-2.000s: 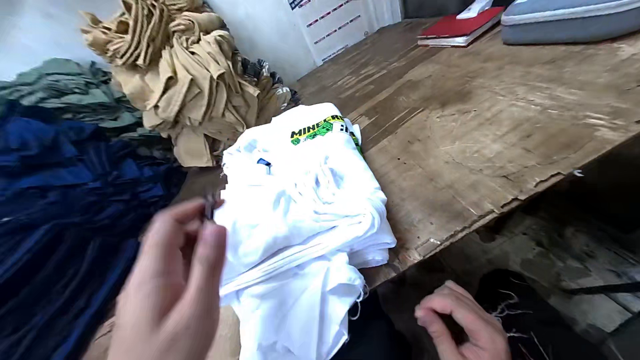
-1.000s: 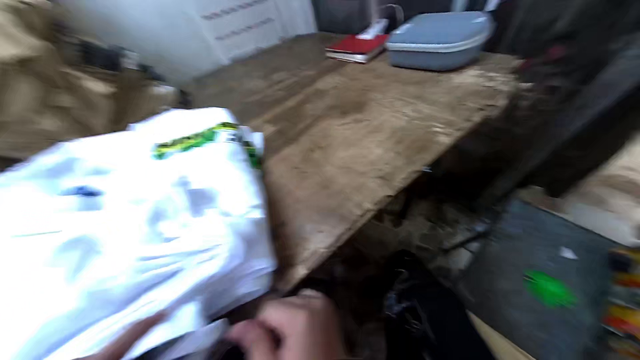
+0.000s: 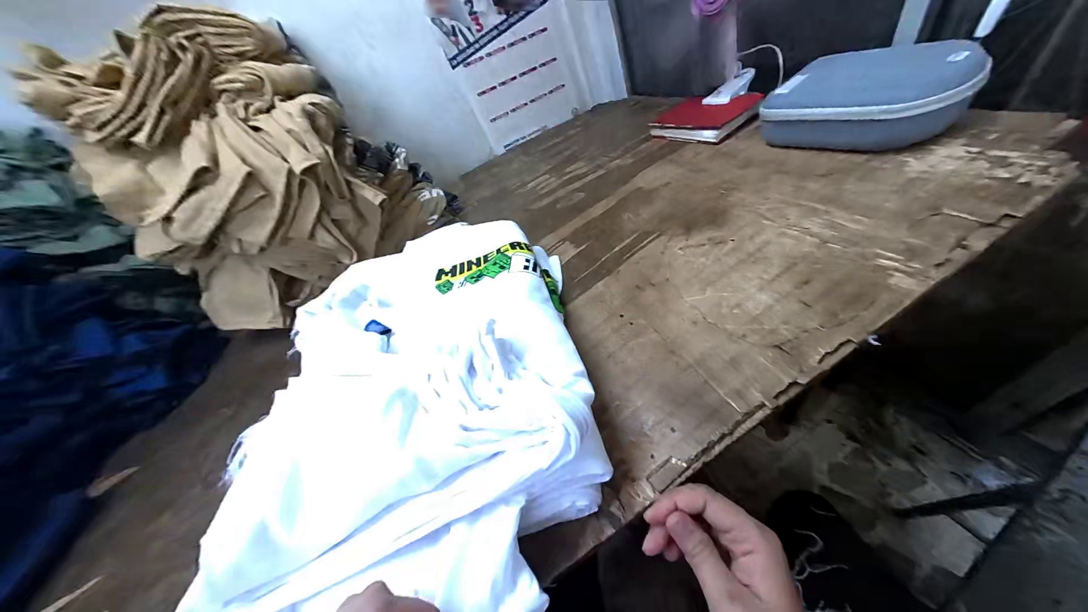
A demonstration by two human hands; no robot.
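Observation:
White printed cloth garments (image 3: 442,408) lie in a loose stack on the worn wooden table (image 3: 680,331), with a green and yellow print at the far end and a small blue patch at the left. At the bottom edge, only a small part of my left hand (image 3: 387,599) shows, against the white cloth; its fingers are mostly out of frame, so its grip is hidden. My right hand (image 3: 722,544) is beside the table's front edge, right of the stack, fingers curled and thumb near the fingertips. Nothing shows clearly between them.
Tan cloth pieces (image 3: 246,170) are heaped behind the stack, with dark blue cloth (image 3: 93,365) and green cloth (image 3: 51,204) at the left. A red notebook (image 3: 705,117) and a grey zip case (image 3: 875,98) sit at the back right. The table's front edge is splintered.
My left hand, raised left of the stack two seconds ago with a small dark item at its fingertips, is now low at the bottom edge. The view swung right and back.

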